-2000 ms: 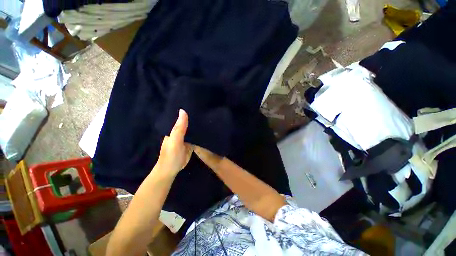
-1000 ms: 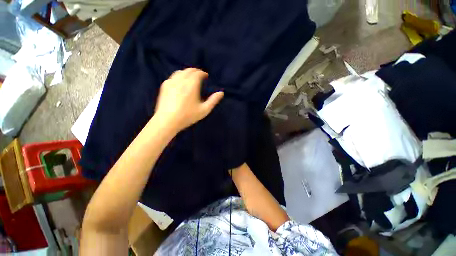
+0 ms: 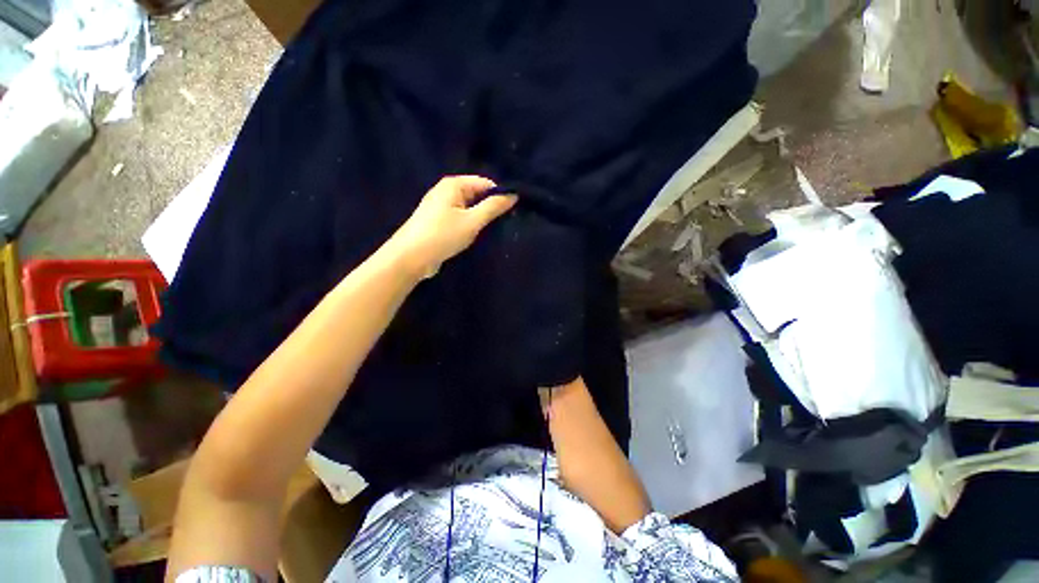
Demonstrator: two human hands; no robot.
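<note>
The large navy-black garment (image 3: 387,137) lies across my lap and spreads forward, with small light specks on it. My left hand (image 3: 461,214) pinches a raised fold of the cloth between thumb and fingers near the middle. My right forearm shows at the lower middle, but my right hand is hidden under the cloth; whether it grips anything cannot be seen. No needle can be made out.
A red and green plastic stool (image 3: 97,321) stands at left beside a wooden slab (image 3: 11,330). A white board (image 3: 689,416) lies right of my lap. White and grey layers (image 3: 837,325) rest on dark cloth at right. Scraps litter the floor.
My left hand was upright near my right wrist, then moved forward over the cloth; its thumb and fingers have now closed on a fold. My right hand has gone under the cloth.
</note>
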